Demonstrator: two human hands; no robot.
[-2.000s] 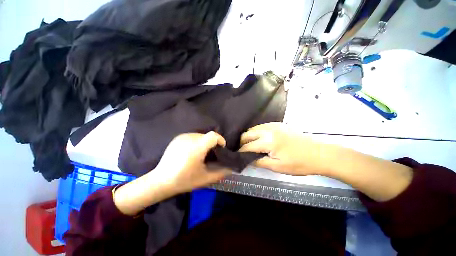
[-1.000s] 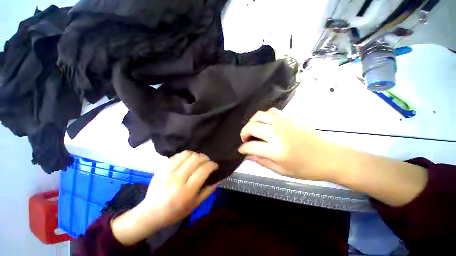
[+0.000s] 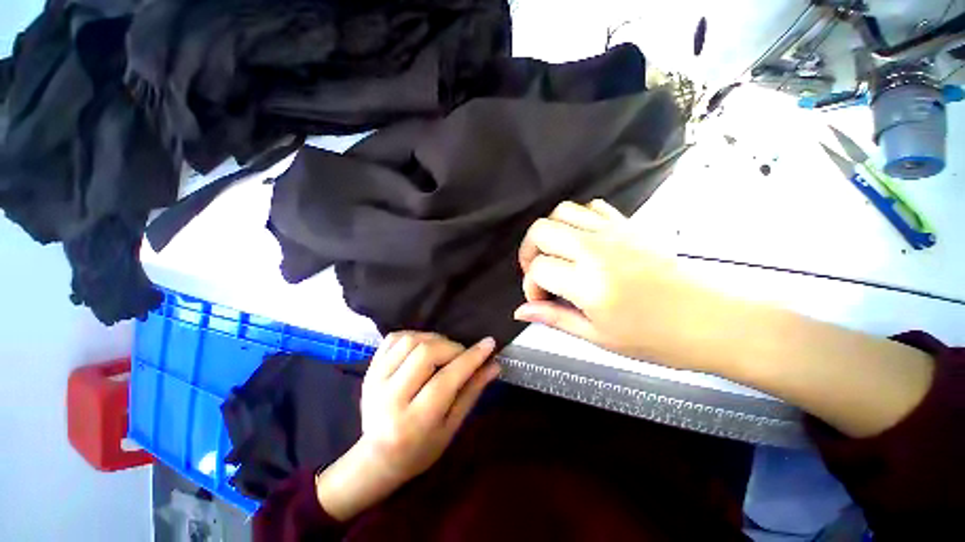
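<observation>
A dark cloth piece (image 3: 455,180) lies rumpled on the white table, its far right end at the sewing machine's needle area (image 3: 688,101). My left hand (image 3: 418,397) grips the cloth's near edge at the table's front edge, fingertips on top. My right hand (image 3: 577,270) rests on the cloth's right edge with curled fingers; whether it pinches the cloth is hidden. The exact needle and presser foot are too bright and blurred to tell.
A large dark cloth heap (image 3: 307,74) lies at the left. A narrow dark strip (image 3: 217,196) lies beside it. Snips (image 3: 894,206) lie right, below a grey-blue cylinder (image 3: 908,122). A ruler strip (image 3: 645,402) runs along the front edge. Below are a blue crate (image 3: 180,371) and red container (image 3: 101,413).
The cloth, opened out from its bunched near edge, now lies turned along the right hand. The left hand has moved down, then slightly right. The view has shifted, with the machine further right.
</observation>
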